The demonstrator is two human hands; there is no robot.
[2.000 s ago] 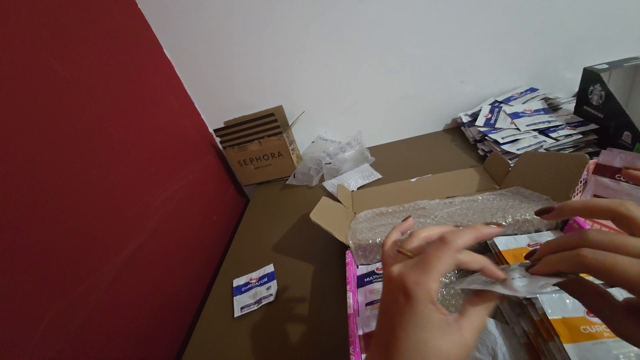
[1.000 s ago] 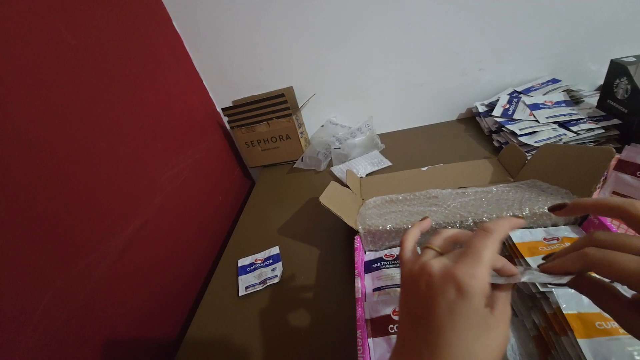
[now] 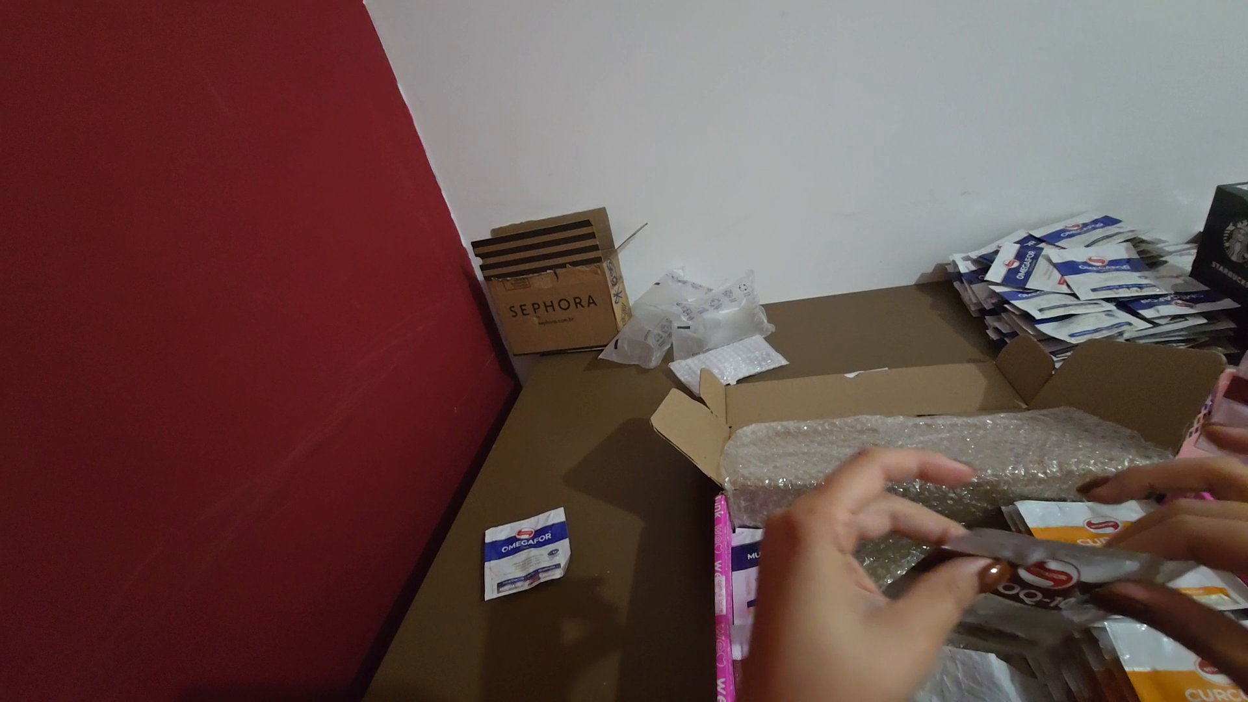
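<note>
My left hand [image 3: 868, 575] pinches the left end of a small sachet with a dark label [image 3: 1048, 577] between thumb and fingers. At the sachet's right end my right hand [image 3: 1185, 546] holds it too, partly cut off by the frame's edge. Both hands are above an open cardboard box with pink sides [image 3: 723, 595]. Bubble wrap [image 3: 936, 444] lies along the box's back. White and orange sachets [image 3: 1160, 658] stand packed in rows below the hands. A white and blue sachet [image 3: 746, 551] shows at the box's left, partly hidden by my left hand.
One white and blue sachet [image 3: 526, 553] lies on the brown table [image 3: 585, 458] left of the box. A Sephora carton [image 3: 556, 307] and plastic air pillows [image 3: 692, 317] stand by the wall. A heap of sachets [image 3: 1092, 278] and a black Starbucks box [image 3: 1227, 239] are at the back right.
The sachet between my hands now shows its dark printed face, where a narrow pale edge showed a second ago. The lone sachet on the table has not moved.
</note>
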